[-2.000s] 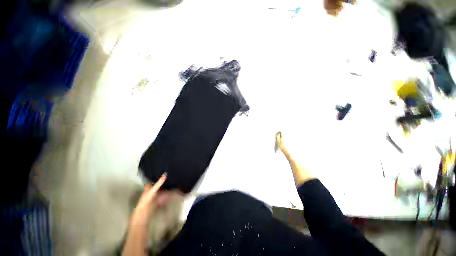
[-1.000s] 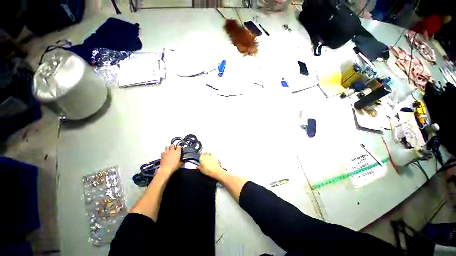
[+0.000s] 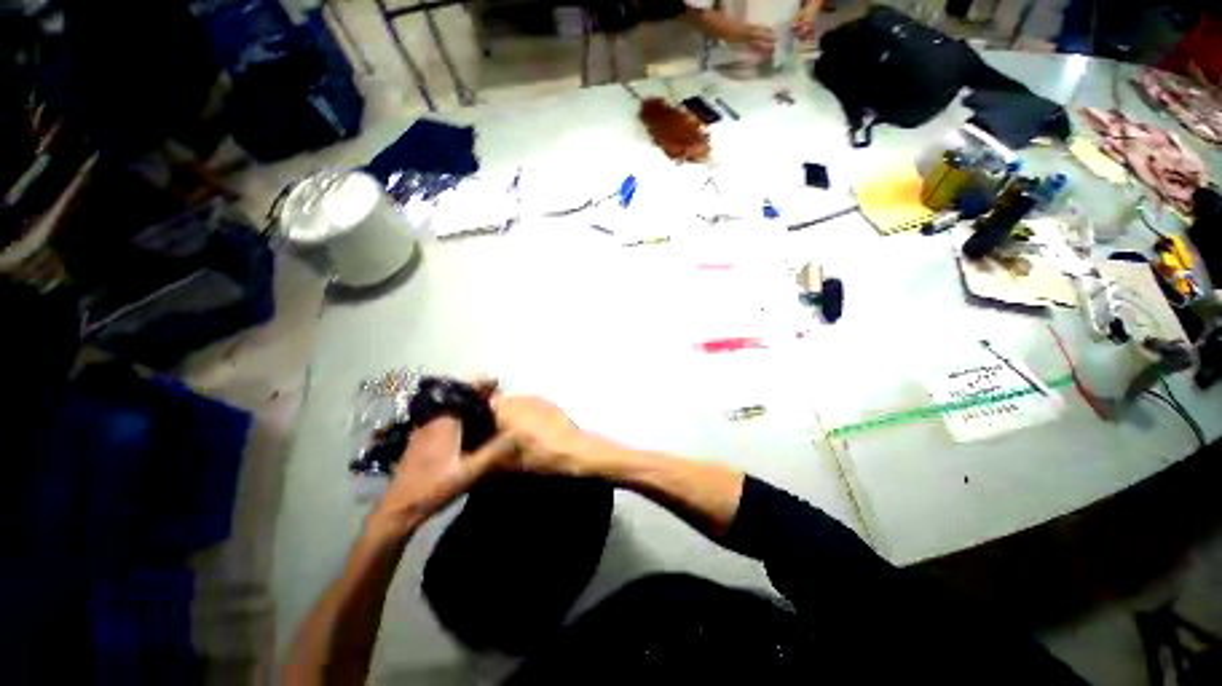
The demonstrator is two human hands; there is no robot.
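Observation:
A black garment (image 3: 523, 556) hangs bunched from my hands over the table's near left part, close to my body. My left hand (image 3: 436, 462) and my right hand (image 3: 536, 436) meet at its top end, both closed on it. A dark bunched part (image 3: 453, 402) stands up beyond my left hand; it is blurred, and I cannot tell if it is cloth or hanger hooks. A clear box of small parts (image 3: 379, 402) lies partly hidden behind it.
A large pale cylinder (image 3: 346, 231) stands at the table's left edge. An orange-brown duster (image 3: 674, 130) and a black bag-like bundle (image 3: 925, 74) lie at the back. A green tape (image 3: 938, 409) and bottles (image 3: 1002, 208) are at the right. Another person's hands (image 3: 757, 30) show at the far edge.
The garment's lower part lay flat and long towards me; now it is bunched and rounded. My hands have come together at its top. The view has shifted, showing more floor at the left.

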